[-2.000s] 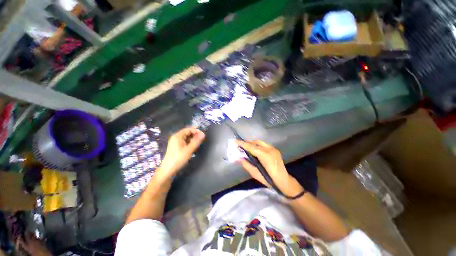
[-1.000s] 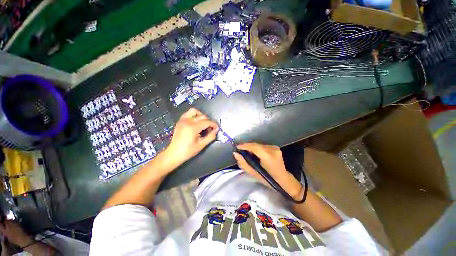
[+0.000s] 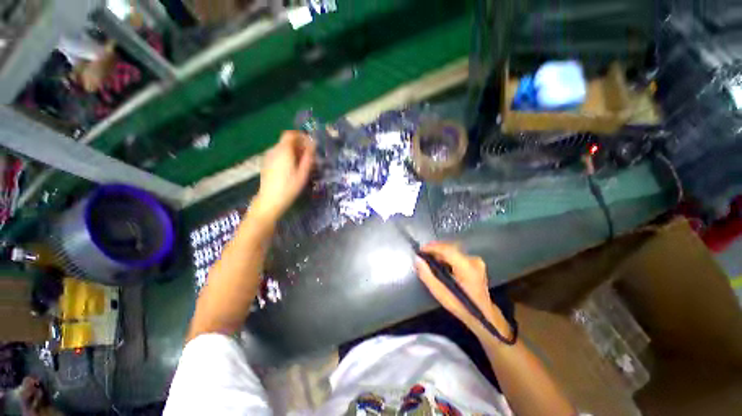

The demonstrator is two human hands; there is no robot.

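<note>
My right hand [image 3: 460, 284] holds a black pen-like tool, likely a soldering iron [image 3: 457, 291], its thin tip pointing up and left over the bench and its cord looping by the wrist. My left hand [image 3: 286, 171] is at the left back side of a heap of grey and white metal-like parts [image 3: 370, 175], fingers bent together. A small pale piece shows just past its fingertips; blur hides whether it is gripped. Rows of small white parts [image 3: 213, 236] lie on the bench, partly covered by my left forearm.
A brown tape roll [image 3: 439, 149] stands beside the heap. A green conveyor [image 3: 244, 122] runs behind. A purple-rimmed grey cylinder [image 3: 130, 227] is left. A cardboard box [image 3: 561, 122] holds a blue-white lump, back right. An open carton [image 3: 683, 309] is right. A person's hand [image 3: 31, 394] shows lower left.
My left hand has moved from beside the tool's tip up and left to the heap's back side. My right hand keeps the tool. The camera view has shifted.
</note>
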